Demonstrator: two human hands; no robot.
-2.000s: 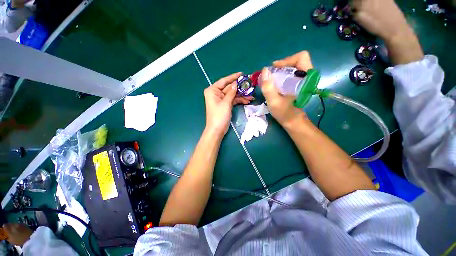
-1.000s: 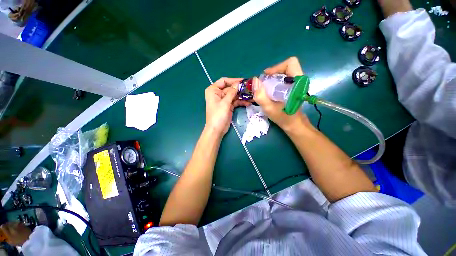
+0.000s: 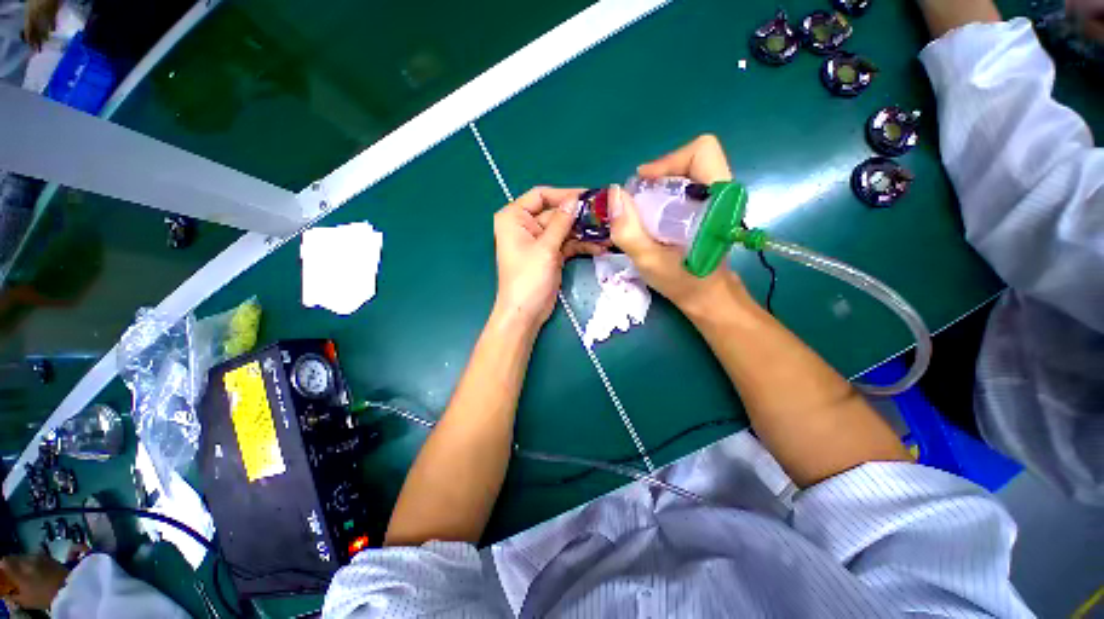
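Observation:
My left hand (image 3: 530,248) holds a small dark round part (image 3: 590,218) between thumb and fingers above the green bench (image 3: 436,351). My right hand (image 3: 660,242) grips a clear-pinkish syringe (image 3: 670,208), its red tip end against or just over the part; the exact contact is hidden by my fingers. A green adapter (image 3: 717,229) caps the syringe's rear, and a clear hose (image 3: 866,282) curves from it to the right. A crumpled white wipe (image 3: 619,300) lies just below my hands.
A black controller (image 3: 274,466) with gauge and red light stands lower left, beside a clear plastic bag (image 3: 164,381). A white sheet (image 3: 340,267) lies near the pale rail (image 3: 424,133). Several round parts (image 3: 881,181) lie upper right, near another person's sleeve (image 3: 1023,157).
Since two seconds ago, the syringe has moved left and its tip has come onto the part. The other person's hand has left the round parts at upper right.

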